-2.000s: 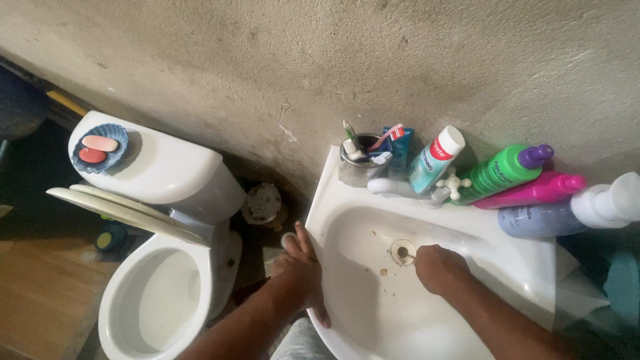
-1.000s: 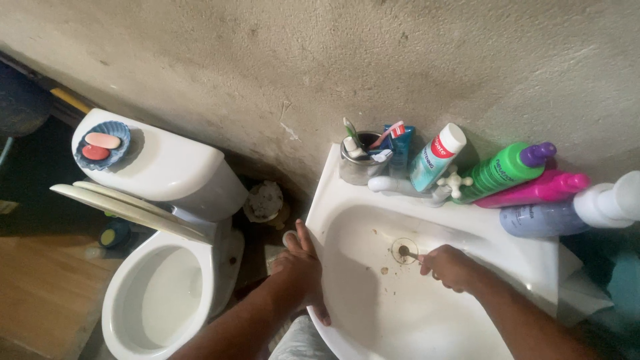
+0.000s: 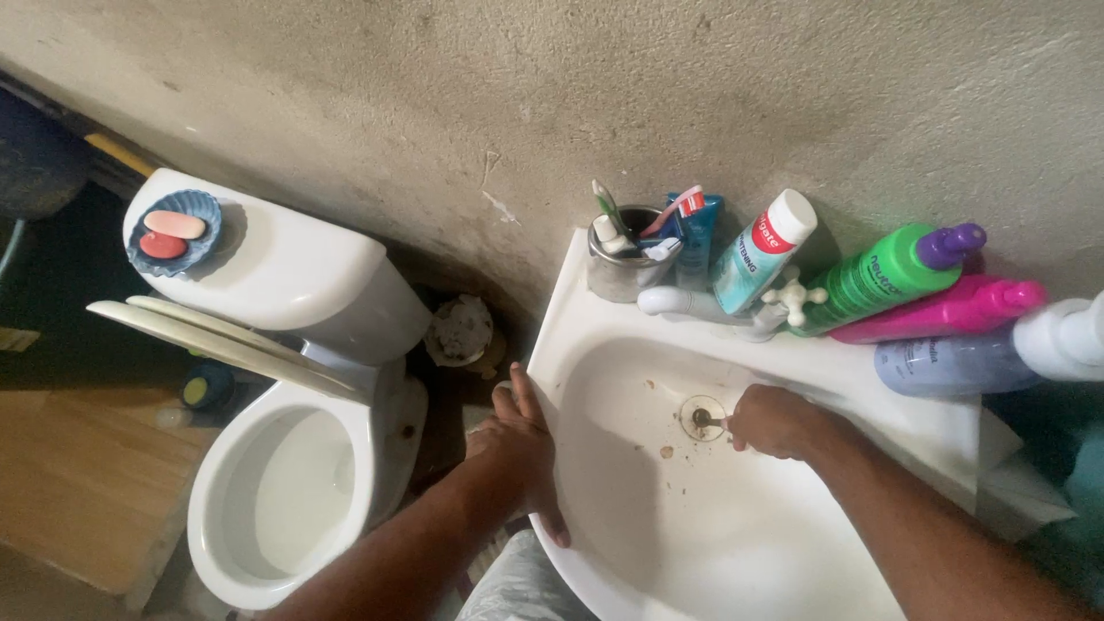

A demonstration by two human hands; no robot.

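Note:
My right hand (image 3: 770, 421) is closed around the end of a small dark tool (image 3: 712, 422), its type unclear, whose far end sits in the drain (image 3: 700, 407) of a white washbasin (image 3: 759, 535). Brown bits of debris (image 3: 667, 452) lie on the basin's bottom around the drain. Against the basin's left rim rests my left hand (image 3: 522, 448), fingers apart and holding nothing.
Along the basin's back ledge stand a metal cup (image 3: 623, 274) with toothbrushes, a Colgate tube (image 3: 759, 250), a faucet (image 3: 690, 304) with a cross handle (image 3: 793, 297), and several bottles (image 3: 893, 274). To the left is a toilet (image 3: 207, 466) with soaps in a blue shell dish (image 3: 200, 211) on its tank.
My right hand has shifted slightly about the drain, and the small dark tool now shows, as it did one second ago; two seconds ago it was hardly visible. My left hand has stayed on the rim.

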